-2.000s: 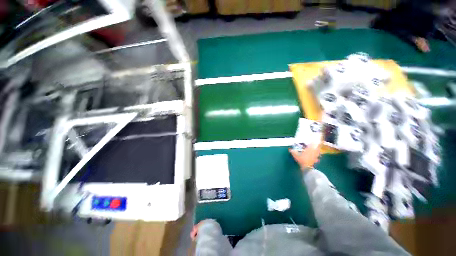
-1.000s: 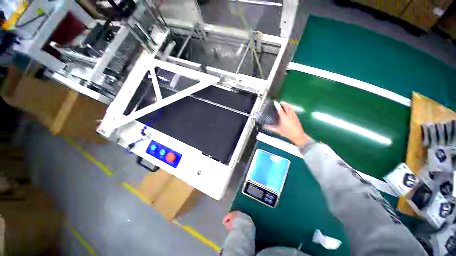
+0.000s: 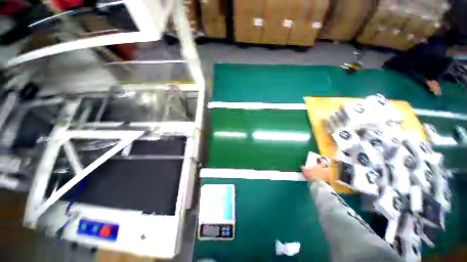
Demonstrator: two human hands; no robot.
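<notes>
My right hand [image 3: 318, 173] is at the near left corner of the yellow-tan board, its fingers on a small white product box [image 3: 316, 159] with a round dark picture. The hand partly covers the box. A large loose pile of similar boxes [image 3: 389, 169] lies on and beyond the wooden board [image 3: 318, 115]. The digital bench scale [image 3: 217, 210] stands on the near table strip beside the white machine, with no box on its plate. My left hand is not in view; only a bit of grey shows at the bottom edge.
The white machine frame [image 3: 128, 225] with its control panel [image 3: 97, 230] stands at left. The green belt [image 3: 256, 153] runs between white rails. A white crumpled scrap [image 3: 288, 248] lies at the near edge. Another person's hand [image 3: 433, 87] is at far right; brown cartons [image 3: 276, 23] stand behind.
The view has swung right. My right hand has moved from the machine's edge beside the belt to the pile; the dark box it held there is gone from it, and it now holds a white-faced box.
</notes>
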